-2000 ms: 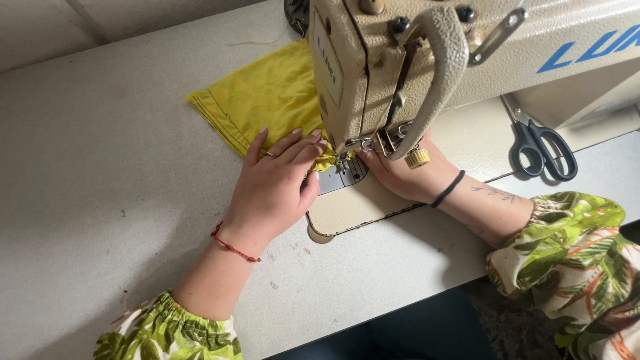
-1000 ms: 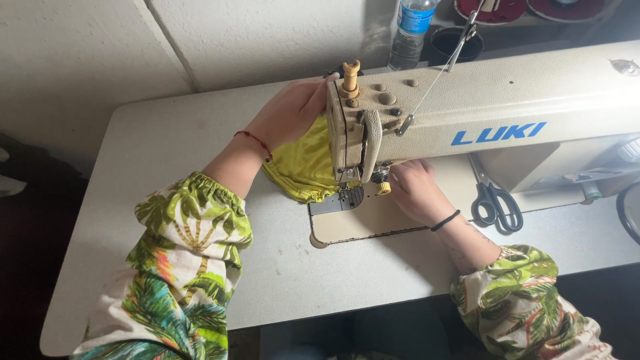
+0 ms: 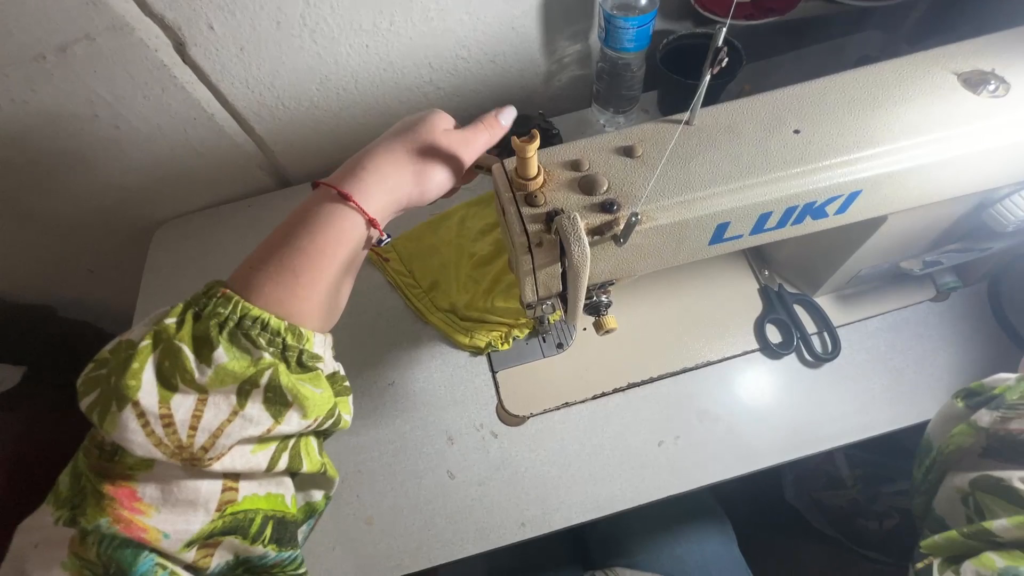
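Note:
My left hand reaches behind the head of the beige sewing machine, thumb up, its fingers partly hidden by each other and the machine; whether they grip something is unclear. A dark object lies just beyond the thumb. Below the hand, yellow-green fabric lies on the table, its gathered edge running to the presser foot at the metal needle plate. My right hand is out of view; only its patterned sleeve shows at the right edge.
Black-handled scissors lie on the machine bed, to the right of the needle. A water bottle and a dark cup stand behind the machine. The white table meets a wall at the back.
My left hand has gone from the fabric by the presser foot to behind the machine head. My right hand has left the needle area and passed out of view. The view has shifted.

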